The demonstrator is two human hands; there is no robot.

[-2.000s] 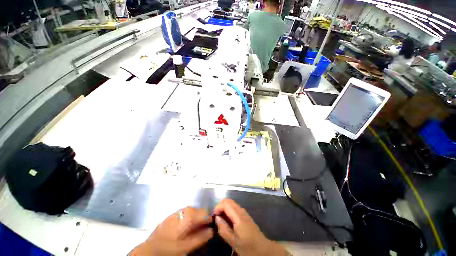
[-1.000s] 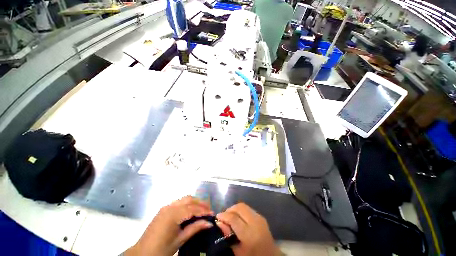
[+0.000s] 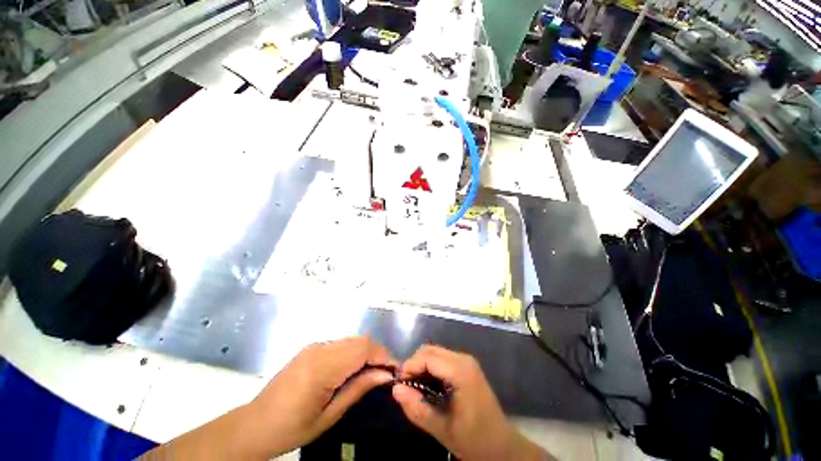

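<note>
A dark fabric piece (image 3: 374, 428) with a zipper edge and a small yellow mark hangs at the bottom centre, at the table's front edge. My left hand (image 3: 338, 383) grips its upper edge from the left. My right hand (image 3: 450, 396) grips the same edge and the zipper teeth from the right. The fingertips of both hands almost meet. The lower part of the fabric is cut off by the picture's edge.
The white sewing machine head (image 3: 419, 153) stands ahead over a pale template (image 3: 360, 279). A black fabric pile (image 3: 81, 279) lies left. A cable (image 3: 563, 360) and small dark tool (image 3: 595, 340) lie right. A tablet (image 3: 691, 171) and black pile (image 3: 693, 306) are farther right.
The fabric has come into fuller view between my hands, and its yellow mark now shows. Both hands have moved slightly up and right. The view has shifted, so the machine sits higher and farther right.
</note>
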